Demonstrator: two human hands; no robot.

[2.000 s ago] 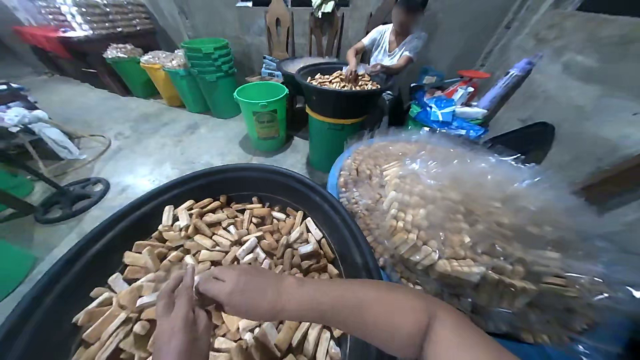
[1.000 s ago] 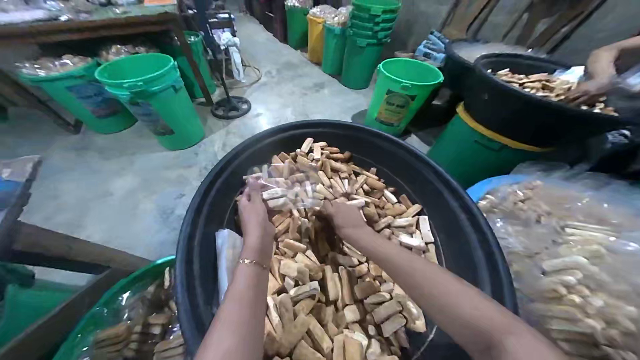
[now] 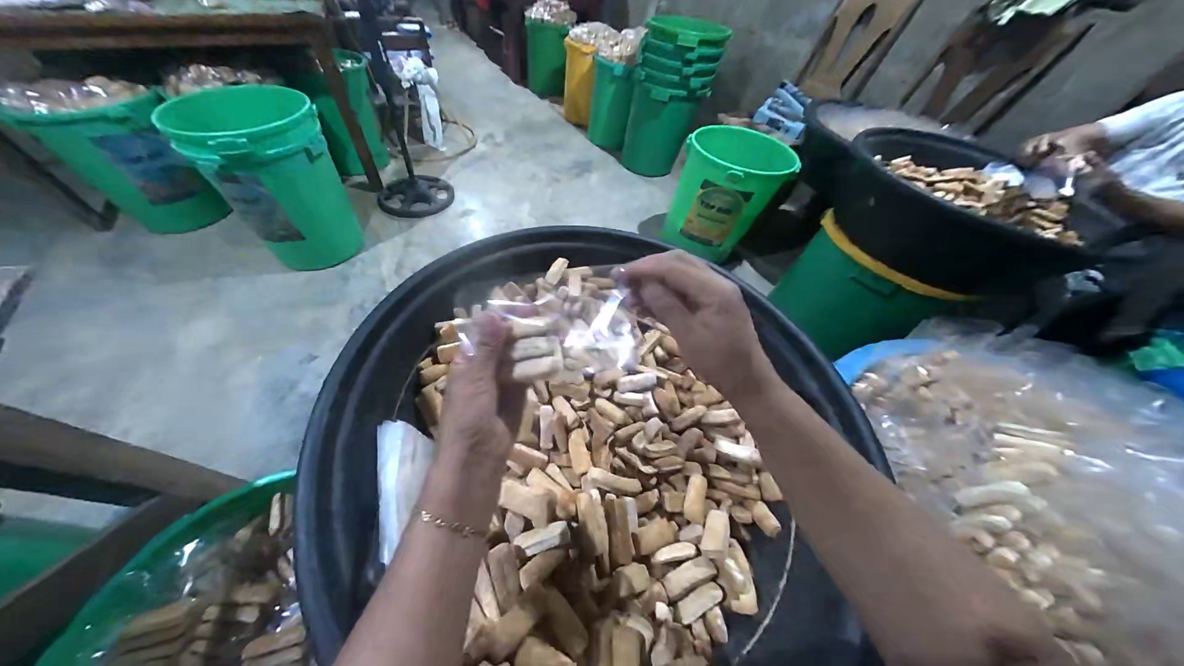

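Observation:
Above a wide black plastic tub (image 3: 338,407) heaped with baked biscuit sticks (image 3: 647,499), my left hand (image 3: 486,379) holds a clear plastic bag (image 3: 592,328) with several pale sticks in it. My right hand (image 3: 689,310) pinches the bag's other end between thumb and fingers. A stack of flat clear plastic bags (image 3: 400,481) lies against the tub's left inner wall, beside my left wrist, which wears a thin bracelet.
Filled bags lie in a green tub (image 3: 139,578) at lower left and a large plastic-covered blue tub (image 3: 879,356) at right. Green buckets (image 3: 277,185) and a stand's round base (image 3: 414,196) are beyond. A co-worker's hands (image 3: 1073,153) work over another black tub (image 3: 943,227).
The right hand has risen from the sticks to the bag's end since one second ago. The bag now shows sticks in it. Earlier, the view turned left.

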